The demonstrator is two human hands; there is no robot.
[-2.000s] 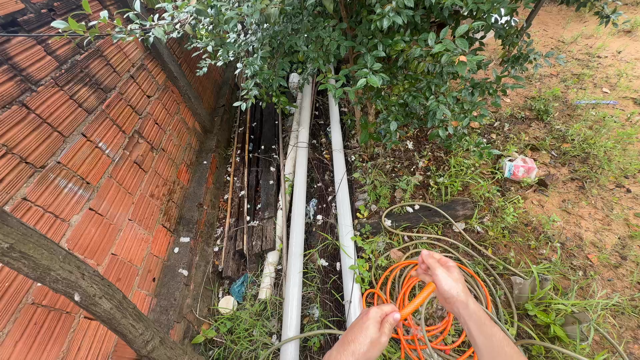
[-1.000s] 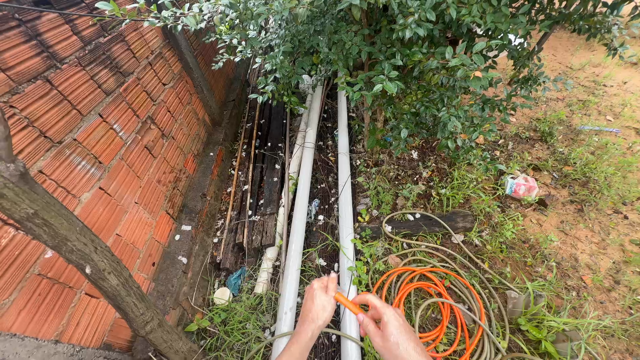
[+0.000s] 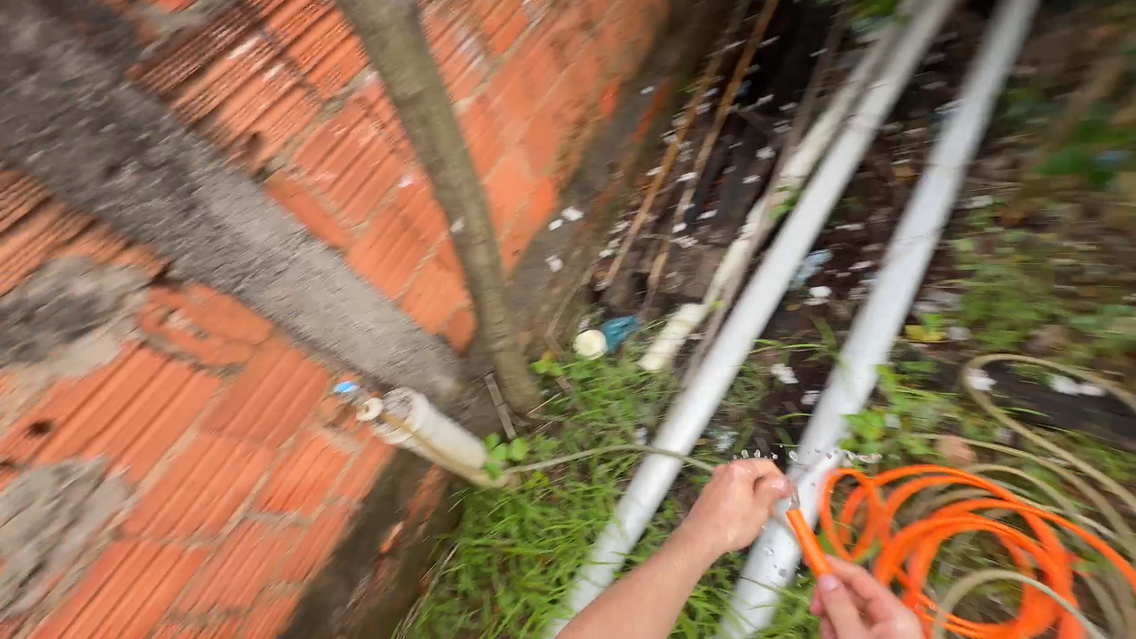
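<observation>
My right hand (image 3: 861, 599) grips the end of an orange hose (image 3: 808, 541), low in the view and right of centre. My left hand (image 3: 741, 501) has its fingers bent at the tip of that end; whether it grips anything there is unclear. Water drops scatter around the tip, over a white pipe. The rest of the orange hose lies in loose coils (image 3: 976, 528) at the lower right, among loops of a dull green hose (image 3: 1038, 426). A length of thin hose (image 3: 612, 451) runs left across the grass towards an upright white pipe (image 3: 444, 439) by the wall.
A red hollow-brick wall (image 3: 266, 461) with a concrete beam (image 3: 266, 266) fills the left. A thin tree trunk (image 3: 453, 195) stands before it. Two long white pipes (image 3: 763, 302) (image 3: 914, 240) slope across grass (image 3: 524, 532) and litter. Old boards and sticks lie behind.
The view has swung left and down, bringing the pipe by the wall into sight. Water drops now show at the hose tip. My right hand still holds the orange hose.
</observation>
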